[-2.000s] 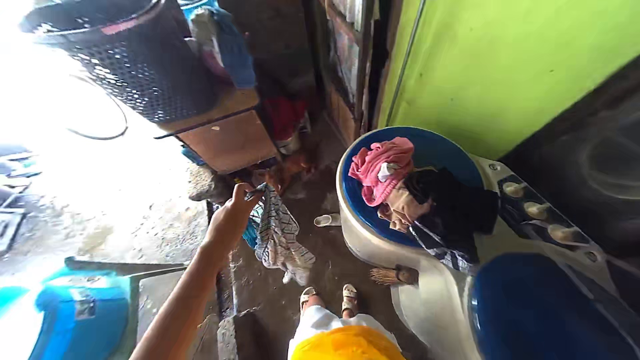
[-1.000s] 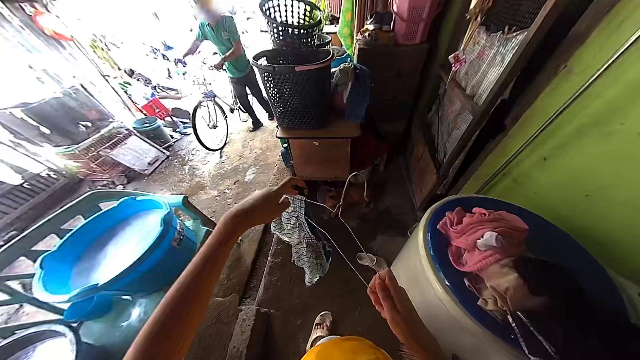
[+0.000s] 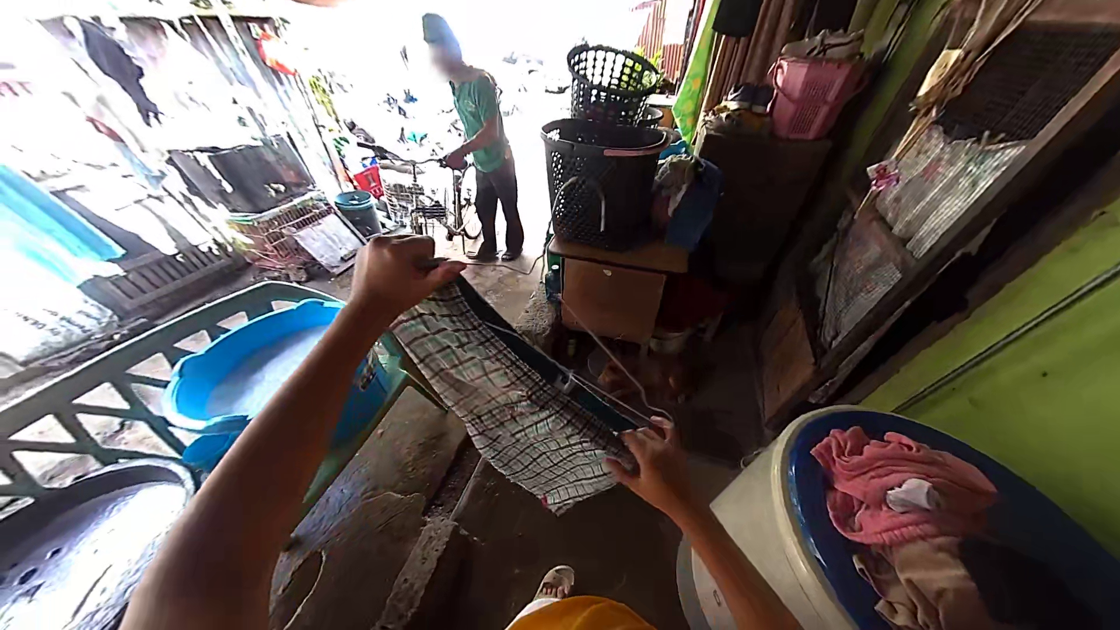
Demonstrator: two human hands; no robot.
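A plaid cloth garment (image 3: 516,407) with a dark waistband edge is stretched between my two hands. My left hand (image 3: 407,271) grips its upper left corner. At the lower right end my right hand (image 3: 652,459) pinches the edge. A white wire hanger (image 3: 612,354) runs along the opening of the garment, partly hidden by the cloth; its hook lies near the wooden cabinet. To the right, pink cloth (image 3: 901,490) and brown and black clothes rest on the blue top of a washing machine (image 3: 761,516).
Water fills a blue basin (image 3: 188,381) on a green plastic table (image 3: 79,381) at left, beside a dark tub (image 3: 179,477). Black laundry baskets (image 3: 604,144) stand on a wooden cabinet (image 3: 612,297). A person (image 3: 486,131) with a bicycle (image 3: 455,206) stands beyond.
The view has swung up and left. The garment hung from my left hand; its edge is now spread between both hands. My right hand, lower on the hanger one second ago, now holds the garment's edge.
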